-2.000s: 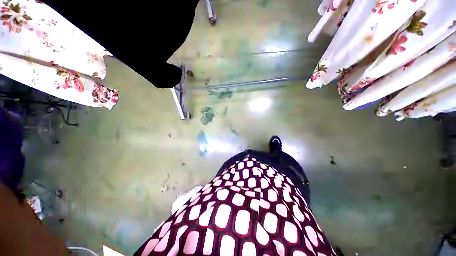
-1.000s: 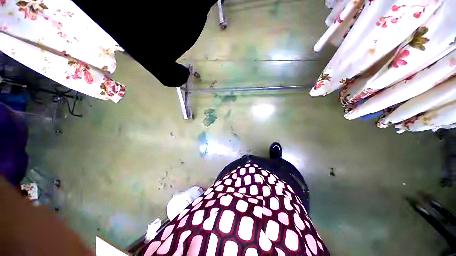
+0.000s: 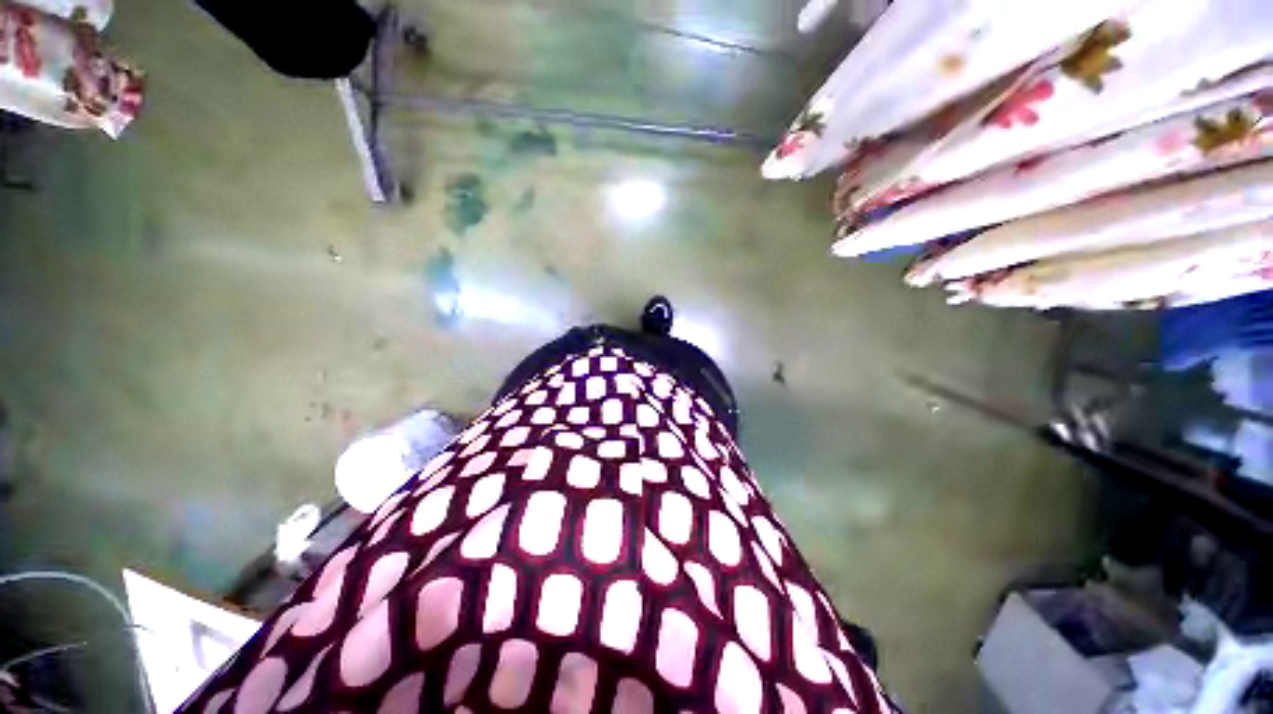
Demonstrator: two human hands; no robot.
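Note:
Neither of my hands is in the picture. The floral garments point(image 3: 1061, 126), cream cloth with red-pink flowers and brown leaves, hang in a row at the upper right. The hem of another floral garment point(image 3: 70, 77) shows at the upper left edge. The black garment point(image 3: 300, 31) hangs at the top left, mostly cut off, beside a metal rack foot point(image 3: 366, 140). My patterned dark red and white clothing fills the lower middle, with one dark shoe tip showing above it.
A rack's long lower bar point(image 3: 559, 117) crosses near the green floor at the top. A white corner of a table or board point(image 3: 182, 642) and a white round object point(image 3: 380, 467) lie lower left. An open box point(image 3: 1047, 653) stands lower right, near dark metal bars point(image 3: 1145, 467).
The view has shifted right. The left floral garment and black garment have slid toward the upper left edge. A box and blue and white items now show at the right. The brown blur at lower left is gone.

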